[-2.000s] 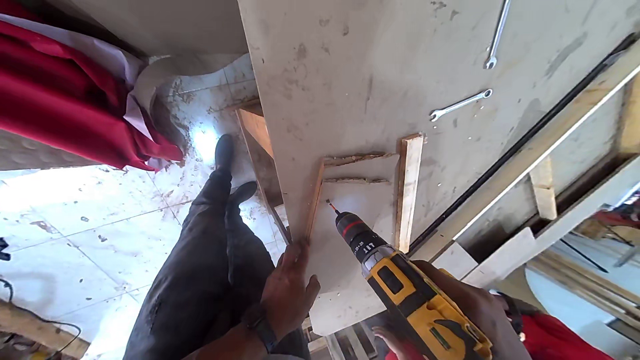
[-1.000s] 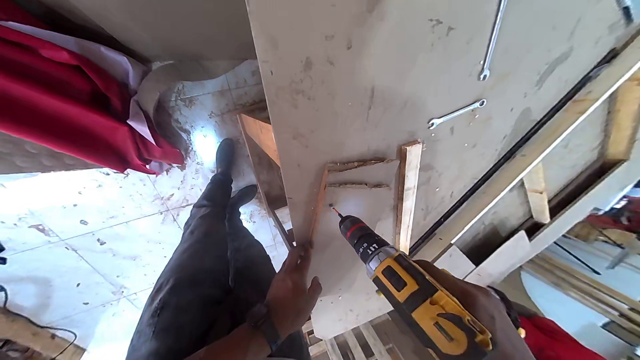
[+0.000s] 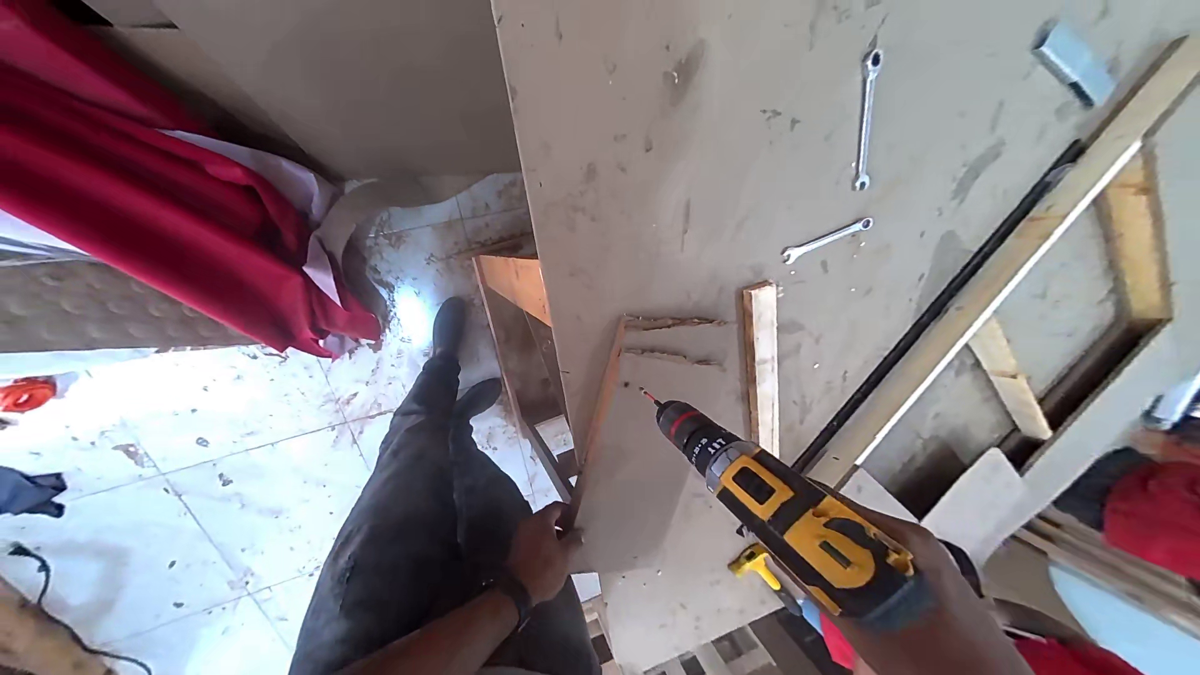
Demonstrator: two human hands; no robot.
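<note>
My right hand (image 3: 914, 562) grips a yellow and black cordless drill (image 3: 778, 506), its thin bit pointing to the upper left. The bit's tip is over a board (image 3: 647, 450) that lies on the large panel of the workbench (image 3: 647, 187); whether it touches cannot be told. Beside the tip is a small dark spot on the board. At the board's near left edge, my left hand (image 3: 548, 553) holds the thin wooden edge. Two jagged splintered strips (image 3: 670, 322) show at the board's far end. A short wood batten (image 3: 761, 366) lies to its right.
Two combination wrenches (image 3: 867, 122) (image 3: 827, 240) and a metal piece (image 3: 1073, 64) lie on the panel. A black bar (image 3: 937, 309) runs beside a wooden frame (image 3: 1012, 258) at right. A yellow-handled tool (image 3: 757, 562) is below the drill. Red fabric (image 3: 206, 225) hangs at left.
Between the earlier frames and now, the drill has swung slightly, so that its body lies flatter across the view. My left hand stays at the board's edge.
</note>
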